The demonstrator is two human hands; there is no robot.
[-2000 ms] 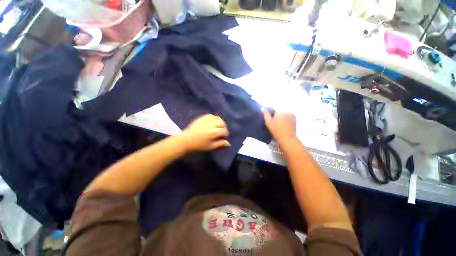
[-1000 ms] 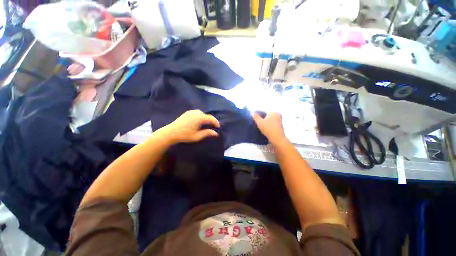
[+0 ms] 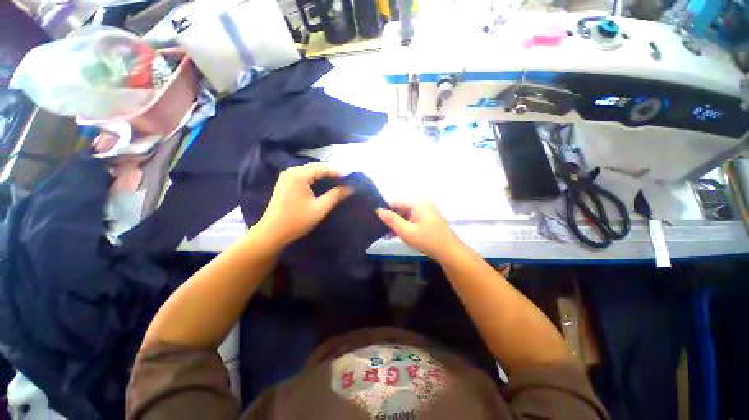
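A dark navy cloth piece [image 3: 341, 225] lies over the front edge of the white table [image 3: 460, 197]. My left hand [image 3: 300, 205] grips its upper left part, thumb and fingers pinching the cloth. My right hand [image 3: 417, 226] pinches its right edge. More navy panels [image 3: 283, 115] spread behind and left of my hands. The white sewing machine head [image 3: 534, 70] stands at the right, its needle area [image 3: 411, 115] in bright glare behind my hands. The cloth is apart from the needle.
Right of my hands lie a black phone-like rectangle [image 3: 526, 161], black-handled scissors [image 3: 598, 215] and a small dark pointed item with a white strip [image 3: 659, 243]. A crumpled navy heap [image 3: 62, 271] is at far left. A pink basket [image 3: 168, 102] holds a clear plastic bag.
Both hands have drawn the navy piece leftward and toward me, away from the machine. Its right edge is now raised between them. The view has shifted, so the machine sits further left.
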